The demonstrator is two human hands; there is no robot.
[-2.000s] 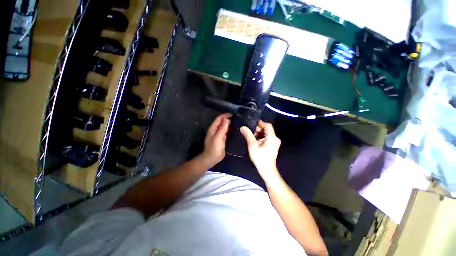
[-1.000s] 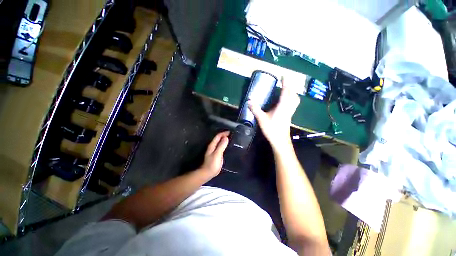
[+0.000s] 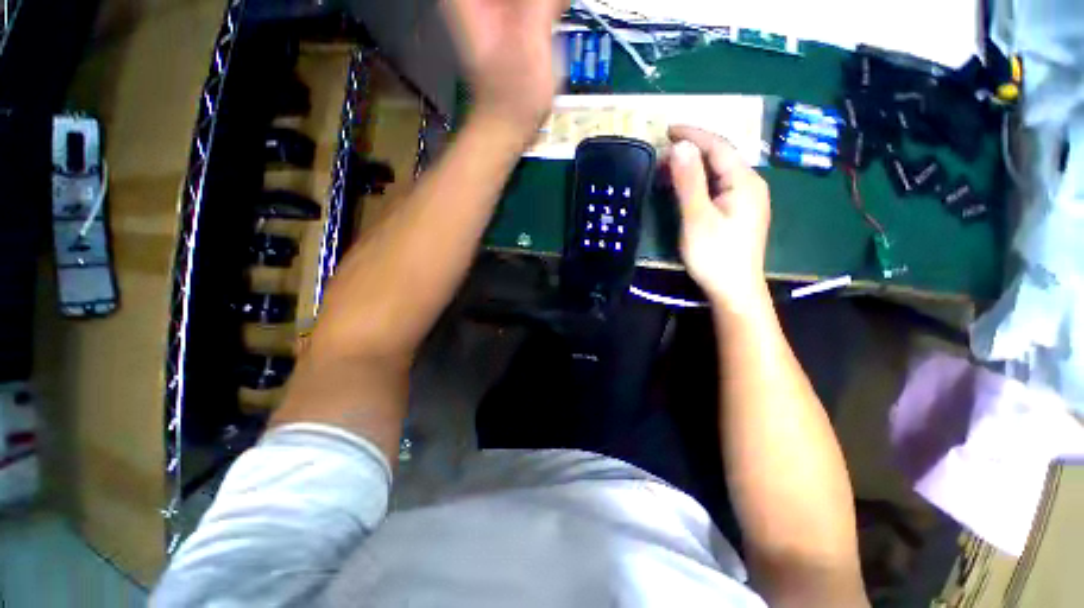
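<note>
The black smart door lock (image 3: 611, 211) rests upright against the bench edge, its keypad digits lit white. Neither hand touches it. Its lever handle points left, dark and hard to see. My left hand (image 3: 509, 54) is raised at the top edge, blurred and partly cut off, beyond the lock's upper left. My right hand (image 3: 725, 214) is just right of the lock, thumb and forefinger close together over the pale label strip (image 3: 735, 119). I cannot tell whether a small part is between them.
The green bench (image 3: 802, 226) holds a blue battery pack (image 3: 808, 135) with a red wire, a small circuit board (image 3: 882, 252), loose batteries (image 3: 585, 59) and small black parts (image 3: 921, 113). White bags (image 3: 1046, 214) and pink paper (image 3: 951, 410) are right. Racked locks (image 3: 271, 249) stand left.
My left hand has left the lock and swung up to the top edge. My right hand has moved off the lock to its right. The keypad now shows clearly lit digits.
</note>
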